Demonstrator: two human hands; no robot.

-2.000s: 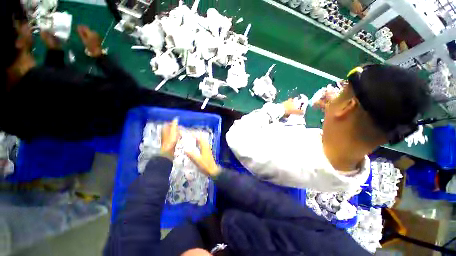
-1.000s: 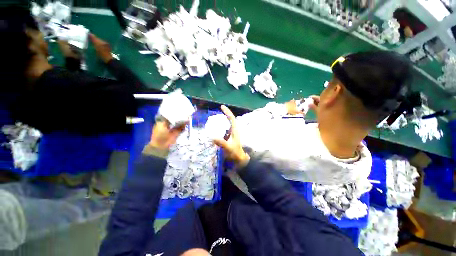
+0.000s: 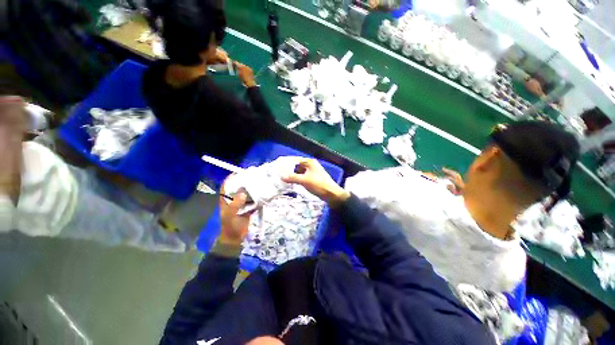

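Observation:
A white camera housing is held over the blue crate at my front. A white antenna sticks out from it to the upper left, and a thin dark strand shows at its lower left. My left hand holds the housing from the lower left. My right hand has its fingers on the housing's right side; whether they hold a small part is too blurred to tell. Small pale parts fill the blue crate below.
A heap of white bodies with antennas lies on the green bench ahead. One person in white sits close at right, another in black at left. A blue crate holds white parts at left. Rows of white units line the far side.
The view has turned left. My left hand still holds the housing, now lower over the crate with its antenna pointing upper left. My right hand has come onto the housing's right side.

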